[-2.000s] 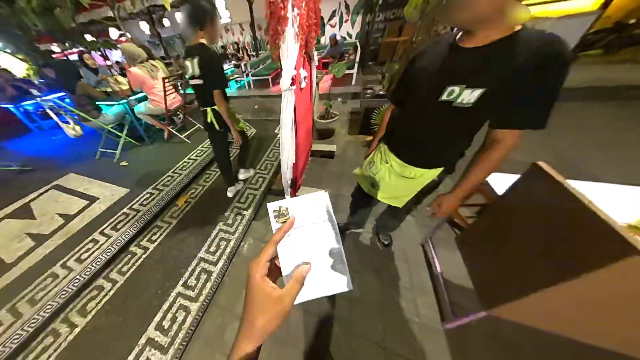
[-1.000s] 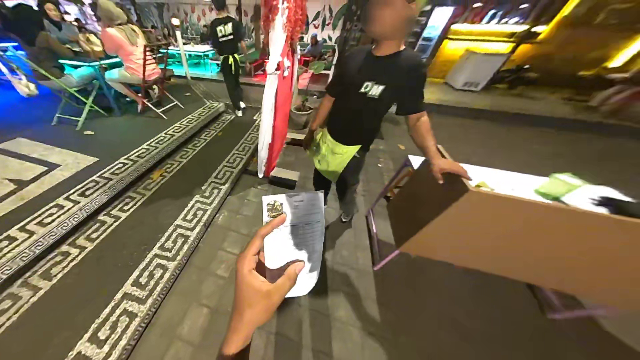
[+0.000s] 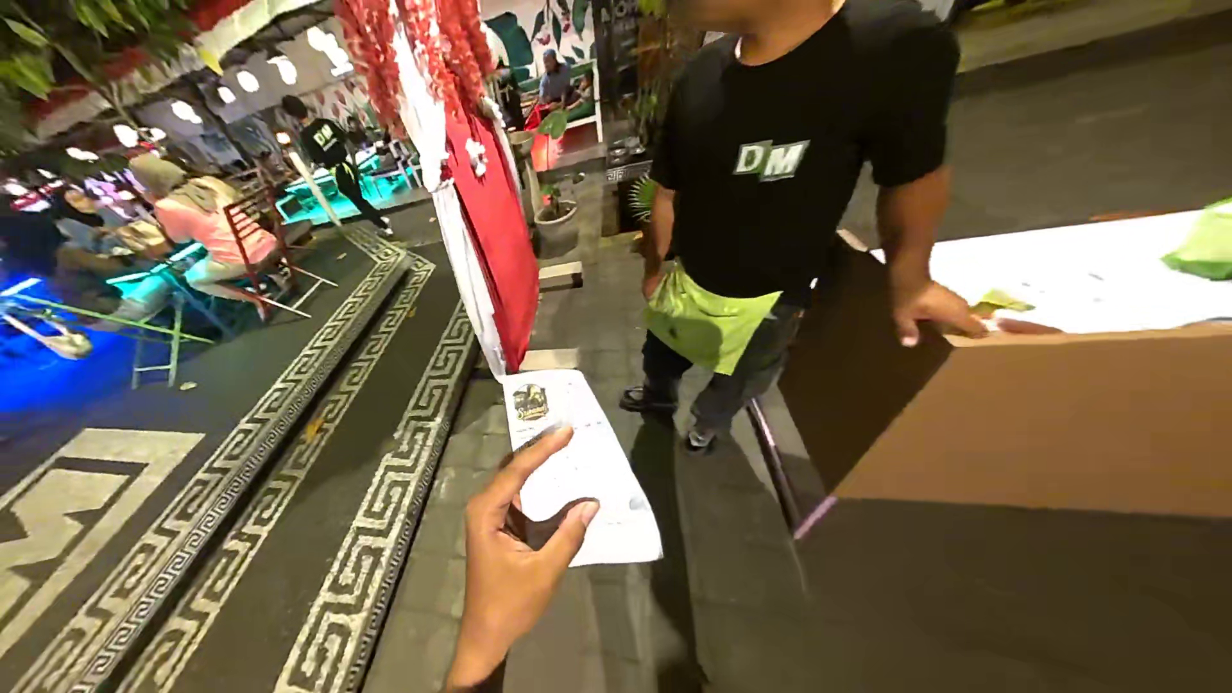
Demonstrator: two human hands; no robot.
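Note:
My left hand (image 3: pixel 525 549) comes up from the bottom centre and holds a white printed paper slip (image 3: pixel 587 472), with a small dark emblem near its top corner. Thumb and forefinger lie over the slip's face; the other fingers are hidden behind it. My right hand does not show. Beyond the slip stands a person in a black T-shirt (image 3: pixel 818 106) with a lime-green apron (image 3: pixel 707 318) at the waist. That person's one hand rests on the edge of a table with a brown side panel (image 3: pixel 1059 414) and a bright white top (image 3: pixel 1088 269).
A red and white cloth drape (image 3: pixel 491 231) hangs just past the slip. On the left, a black-and-white key-patterned step edge (image 3: pixel 385 539) runs away from me. People sit at lit tables, one on a folding chair (image 3: pixel 255 241). A potted plant (image 3: pixel 556 221) stands farther back.
The person in a black T-shirt and apron looks larger than one second ago. The other black-shirted person farther off has turned to a different pose. My left hand keeps hold of the slip.

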